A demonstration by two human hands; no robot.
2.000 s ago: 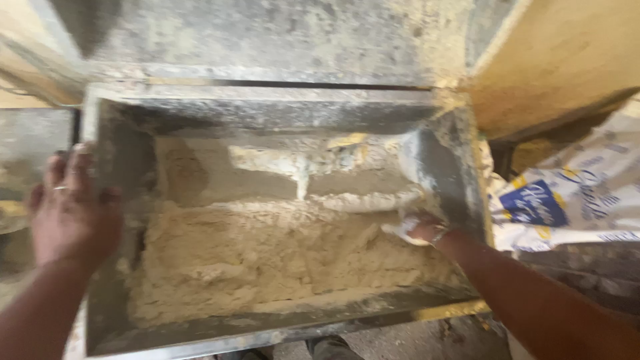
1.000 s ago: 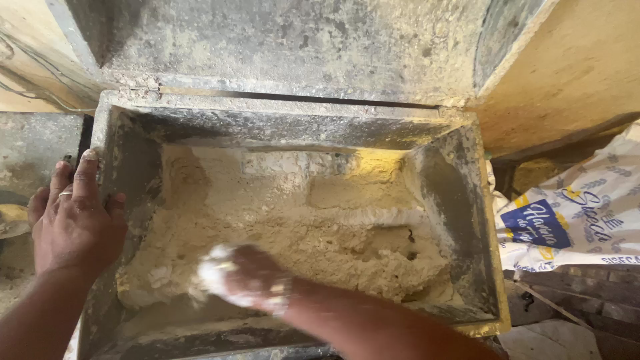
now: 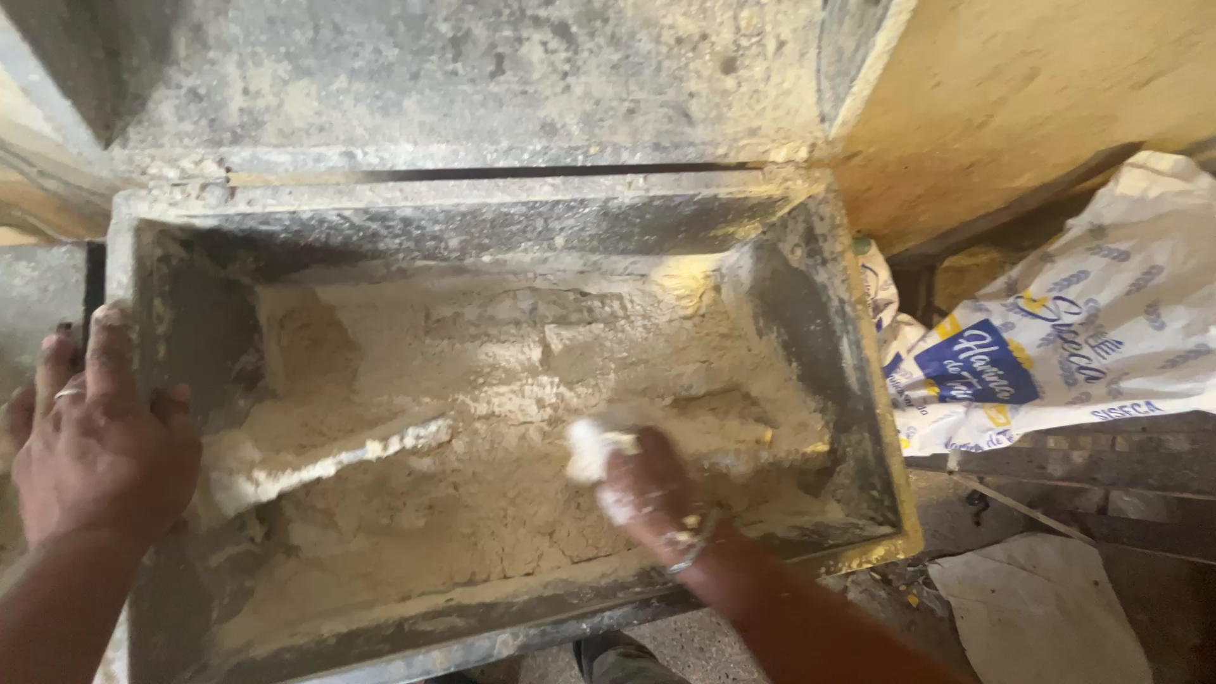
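Note:
A rectangular metal trough (image 3: pixel 869 408) with a raised lid holds a layer of pale flour or dough mix (image 3: pixel 494 494). My left hand (image 3: pixel 104 437) rests on the trough's left rim, fingers apart, with a ring on one finger and nothing held. Over the middle right of the mix is my right hand (image 3: pixel 636 465), blurred by motion, its fingers coated in white and a bracelet at the wrist. Whether it grips a lump of the white stuff cannot be told. A long flour-caked strip or ridge (image 3: pixel 351 461) lies slantwise on the mix at left.
The raised metal lid (image 3: pixel 475 85) stands behind the trough. At right lies a printed flour sack (image 3: pixel 1092 323) near the yellow wall (image 3: pixel 1026 95). A pale flat piece of sheet (image 3: pixel 1045 598) lies on the floor at lower right. A dark shoe or trouser leg shows below the trough.
My right hand has moved from the trough's right side to the left, then back toward the middle. My left hand has stayed at the left rim.

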